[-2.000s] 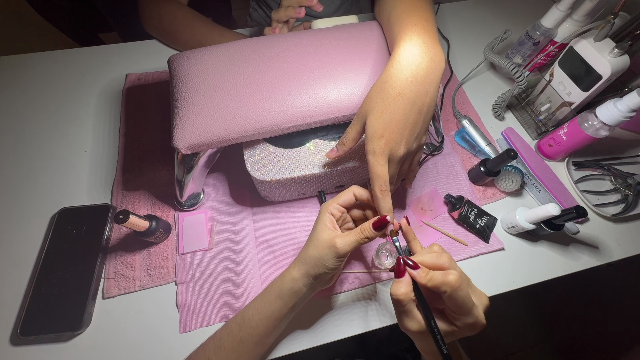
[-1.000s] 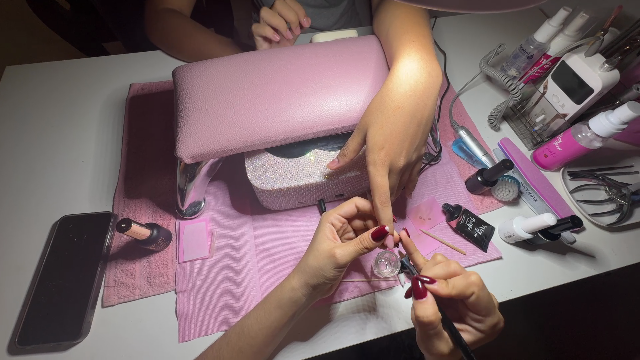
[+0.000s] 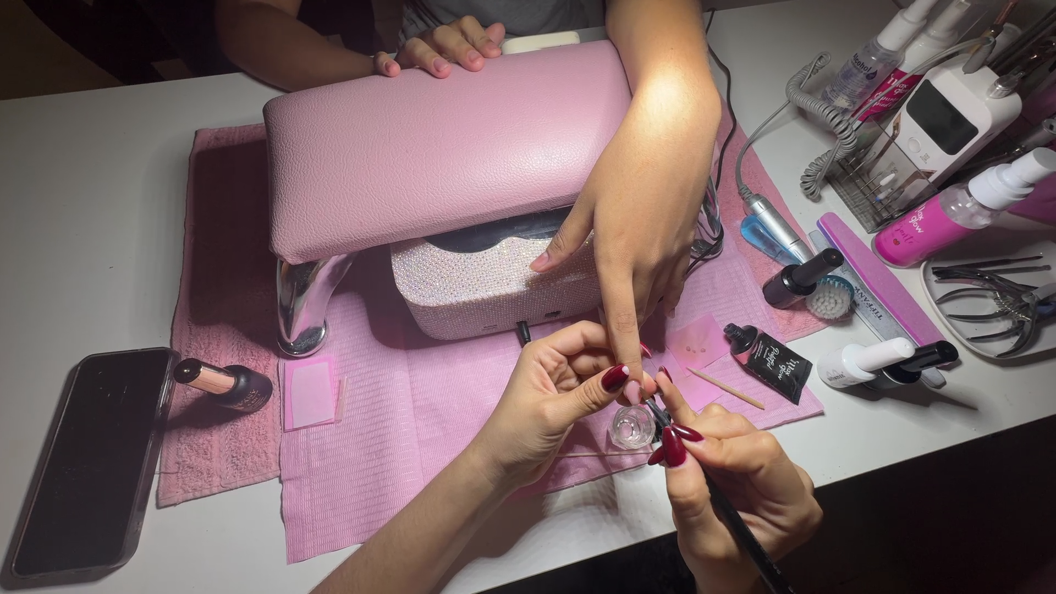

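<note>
My left hand point(image 3: 549, 404), with dark red nails, holds the tip of a finger of the other person's hand point(image 3: 648, 190), which reaches down over a pink padded armrest point(image 3: 445, 140). Between the fingers of my right hand point(image 3: 734, 478) is a black-handled nail brush point(image 3: 734, 524), its head close to that fingertip and partly hidden by my fingers. A small clear glass dappen dish point(image 3: 633, 427) stands just below the fingertip. Under the armrest is a glittery nail lamp point(image 3: 495, 289). A black tube point(image 3: 769, 363) and a wooden stick point(image 3: 726, 388) lie to the right of the hands.
Left lie a smartphone point(image 3: 95, 462) and a dark polish bottle point(image 3: 224, 385) on a pink towel point(image 3: 219, 445). At right are polish bottles point(image 3: 800, 279), a nail file point(image 3: 879, 276), a nail drill handpiece point(image 3: 775, 227), a pink spray bottle point(image 3: 924, 231) and a tray of metal nippers point(image 3: 990, 351).
The other person's far hand now rests on the armrest's back edge. My right hand keeps the brush near the held fingertip, with only small shifts. My left hand keeps its hold.
</note>
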